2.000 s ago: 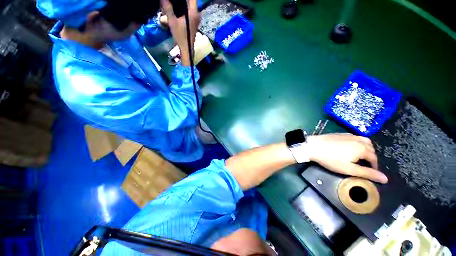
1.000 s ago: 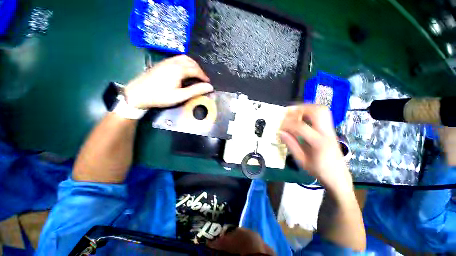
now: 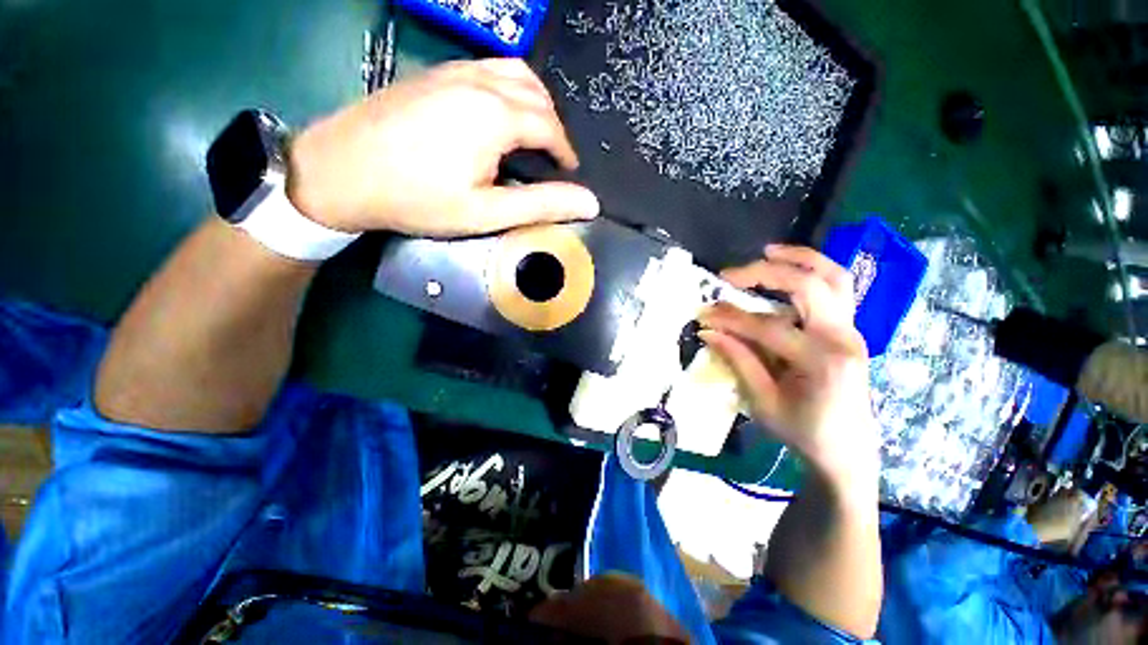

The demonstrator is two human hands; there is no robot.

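The cream fixture block [image 3: 655, 347] sits in front of me. The dark grey hinged fixture plate [image 3: 460, 280], with a tan ring around a hole, lies beside it on the left. My left hand [image 3: 434, 151] lies along the plate's far edge, thumb towards the block; whether it grips the edge is unclear. My right hand [image 3: 799, 347] is at the block's right side, its fingertips pinched on a small pale piece [image 3: 753, 300] that I cannot identify. A black ring part [image 3: 646, 444] overhangs the block's near edge, its stem on the block.
Behind is the black screw tray [image 3: 825, 189] with silver specks. Blue parts bins stand at far left [image 3: 497, 32] and right [image 3: 888, 271]. Clear blister trays [image 3: 938, 378] lie right. A tan-wrapped electric screwdriver [image 3: 1114, 378] is at the right edge. Thin metal tools [image 3: 378, 61] lie upper left.
The view has swung right and come closer. My right hand has come into view and stays by the block, now pinching a pale piece. My left hand stays at the plate's far edge.
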